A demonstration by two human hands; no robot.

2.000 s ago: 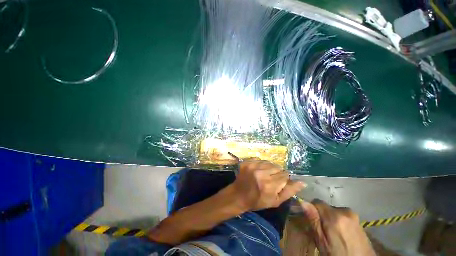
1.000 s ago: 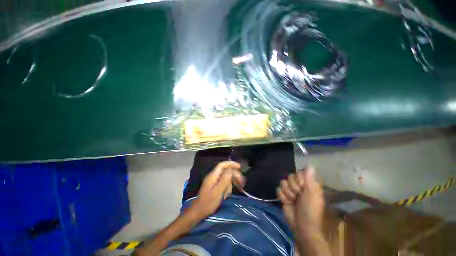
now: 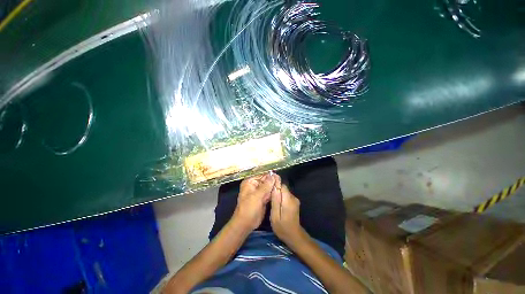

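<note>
My left hand (image 3: 253, 198) and my right hand (image 3: 283, 207) meet fingertip to fingertip just off the bench's near edge, above the lap. A thin strand shows between the fingertips; its exact kind is too small to tell. Behind them a yellow-cream pad (image 3: 236, 158) lies taped at the bench edge. Beyond it lie the straight whitish tubing bundle (image 3: 187, 74), glaring under the light, the curved pale strands (image 3: 248, 57) and the dark glossy wire coil (image 3: 282, 51).
The green bench (image 3: 403, 51) has single pale open loops (image 3: 90, 115) at left, a small white strip (image 3: 239, 73) and a small wire bunch (image 3: 460, 17) at far right. Below are blue bins (image 3: 115, 247) and brown cartons (image 3: 449, 247).
The hands have come together from apart, moving up to the bench edge, and the strand that curved between them now barely shows. The view has tilted and shifted.
</note>
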